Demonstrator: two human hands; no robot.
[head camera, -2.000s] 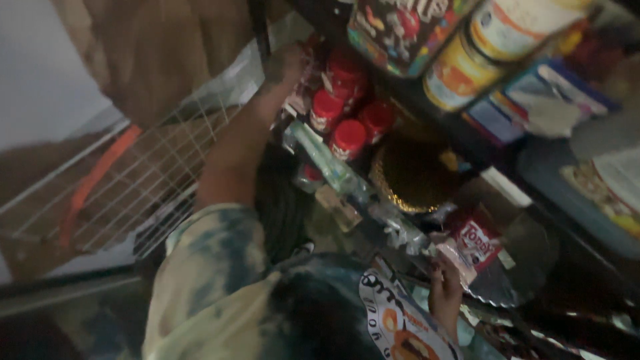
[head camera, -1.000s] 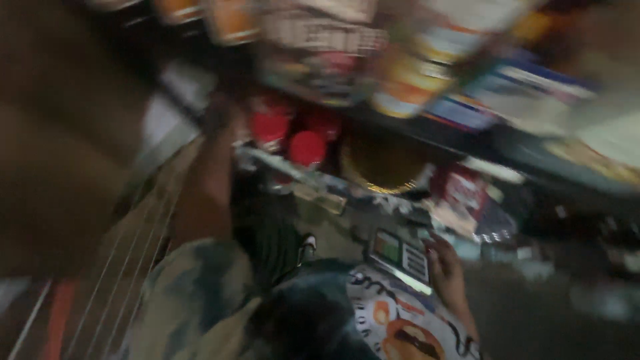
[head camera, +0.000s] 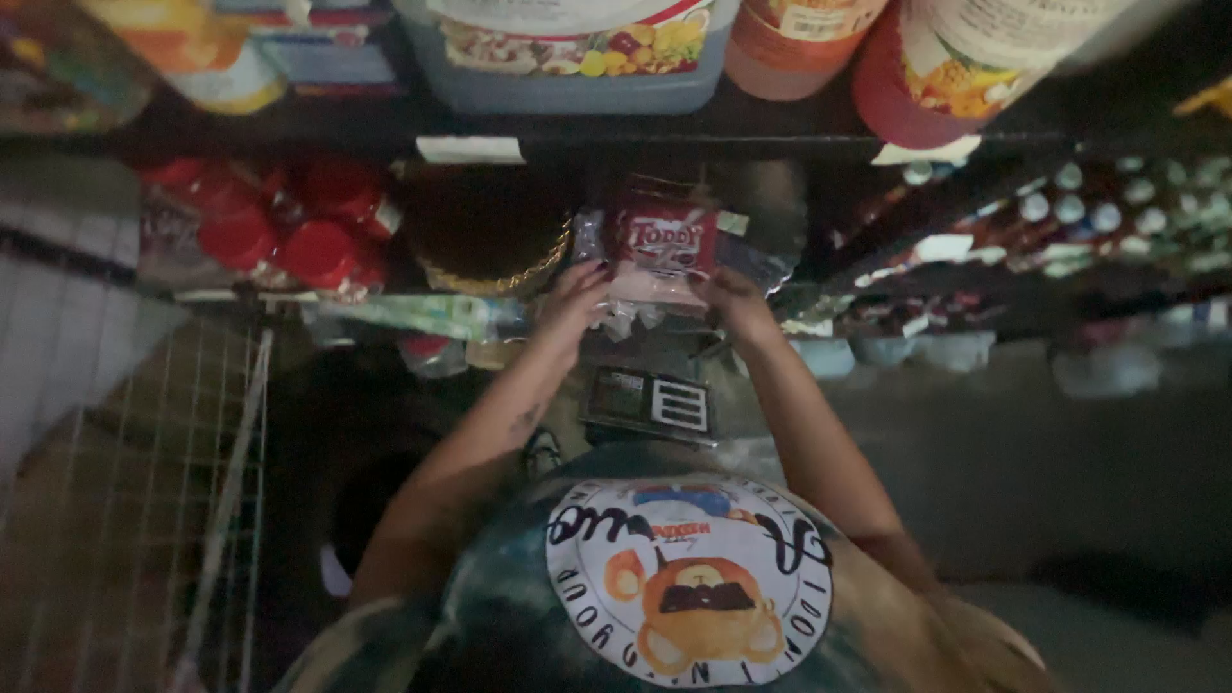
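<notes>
Both of my hands reach to a dim lower shelf. My left hand (head camera: 576, 300) touches the left edge of a clear plastic wrapping, beside a red Toddy packet (head camera: 666, 236). At the lower right corner of that packet is my right hand (head camera: 736, 300), its fingers on the pinkish lower part. I cannot tell how firmly either hand grips. Left of the packet stands a stack of round gold-edged boards or trays (head camera: 489, 260). Several jars with red lids (head camera: 318, 252) stand farther left. Below my hands is a dark device with a pale panel (head camera: 650, 404), perhaps a calculator.
An upper shelf edge (head camera: 674, 144) runs above my hands, bearing a large plastic container (head camera: 577, 87) and bottles with red contents (head camera: 914, 106). White wire mesh (head camera: 125, 500) rises on the left. Small shiny packages (head camera: 1039, 231) fill the shelf at right.
The view has swung to the right. My left hand has moved from beside the red-lidded jars to the Toddy packet. My right hand, beside the dark device one second ago, is now at the packet.
</notes>
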